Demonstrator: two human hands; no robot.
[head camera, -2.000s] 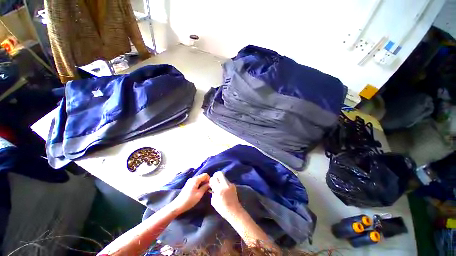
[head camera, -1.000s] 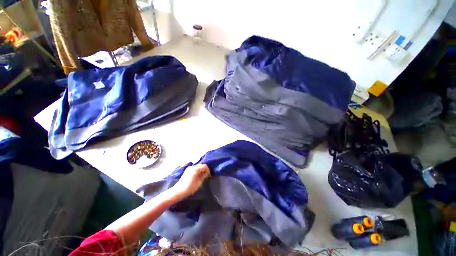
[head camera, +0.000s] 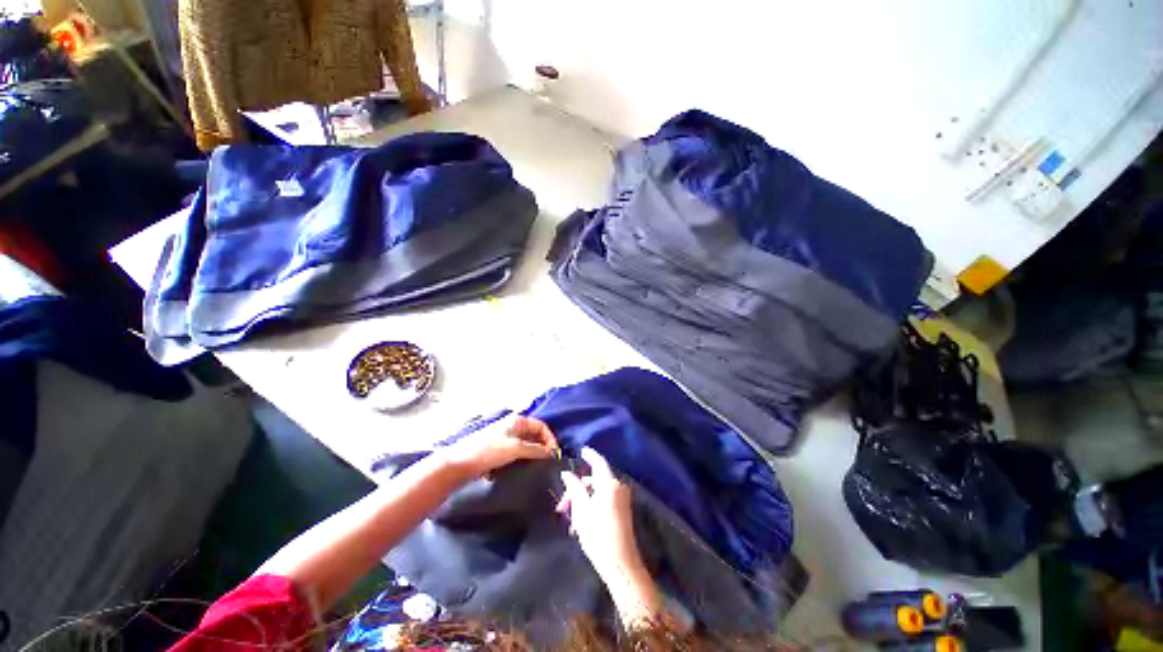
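A grey jacket with navy lining lies bunched at the table's front edge. My left hand comes from the lower left, its fingertips pinched on the jacket edge beside a tiny yellowish dot, perhaps a button. My right hand is just right of it, fingers bent and partly spread at the grey cloth. The fingertips are too small and blurred to tell whether it holds a needle or thread. A round dish of gold-brown buttons stands to the left, beyond my left forearm.
A folded jacket pile lies at the back left, a taller one at the back right. A black plastic bag and dark spools with orange ends are at the right edge. A brown jacket hangs beyond the table.
My right hand, out of sight one second ago, is back at the jacket edge beside my left hand. My left hand has shifted slightly right. The whole view has shifted a little.
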